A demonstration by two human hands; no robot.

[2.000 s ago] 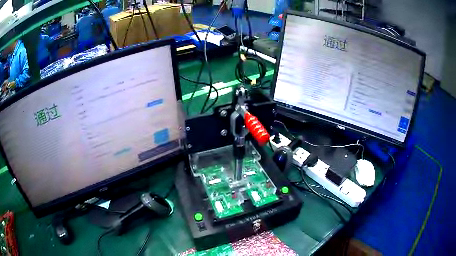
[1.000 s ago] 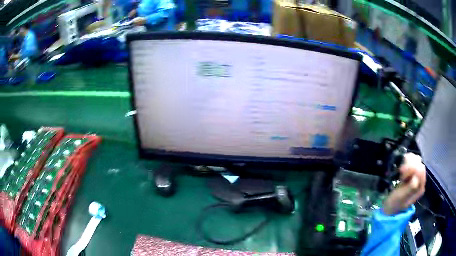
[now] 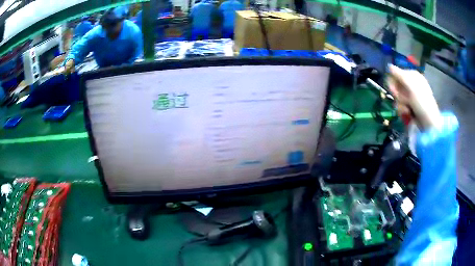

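Observation:
The black test fixture [image 3: 299,228] stands at the lower right. Green circuit boards [image 3: 334,221] lie in it under a clear plate. My right hand [image 3: 414,96] is closed around the toggle clamp's red grip [image 3: 407,115], above the fixture; red shows above and below the fingers. The grip stands roughly upright, and the hand hides much of it. My left hand is not in view.
A monitor [image 3: 208,130] with green characters stands in the middle. The barcode scanner [image 3: 239,228] and black mouse [image 3: 137,223] lie before it. Boards with red bubble wrap [image 3: 52,223] lie at left. A power strip [image 3: 406,205] is by my sleeve. A person [image 3: 112,39] works behind.
The view has turned left, then partly back right. My right hand has come in and holds the red grip, which has swung from slanting to roughly upright.

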